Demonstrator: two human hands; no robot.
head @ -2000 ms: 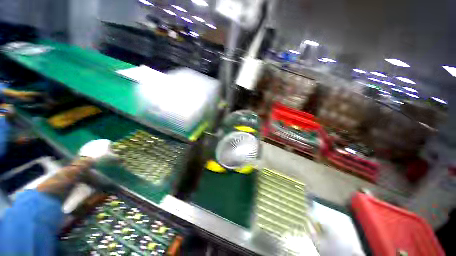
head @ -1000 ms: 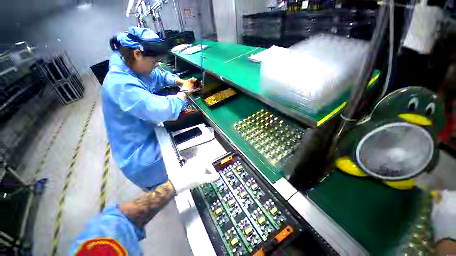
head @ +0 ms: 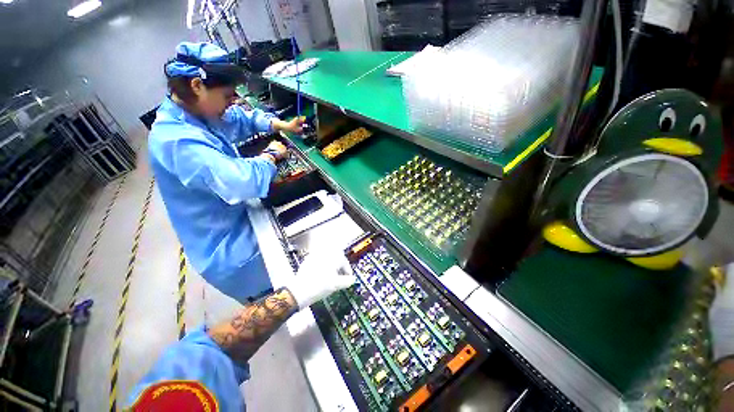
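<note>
A black wave-solder pallet (head: 435, 372) with orange clamps lies on the conveyor in front of me. It holds rows of small green circuit boards (head: 392, 299) with yellow-topped parts. My left hand (head: 322, 276), in a white glove, rests over the pallet's far left edge; its fingertips are blurred, and I cannot tell whether they hold anything. My right hand (head: 723, 314), also gloved, is cut off by the right edge of the picture, beside a clear blister tray (head: 684, 378) of yellow parts. Whether it grips the tray is unclear.
Another blister tray (head: 426, 201) lies on the green bench under the upper shelf. Stacked clear trays (head: 491, 84) stand on that shelf. A penguin-shaped fan (head: 644, 205) stands at right. A worker in a blue smock (head: 201, 161) works further up the line. A metal pole rises beside the fan.
From two seconds ago, the view has swung left to the conveyor and the worker. Over the last second, my left hand stays at the pallet's edge and the right-hand tray shows more.
</note>
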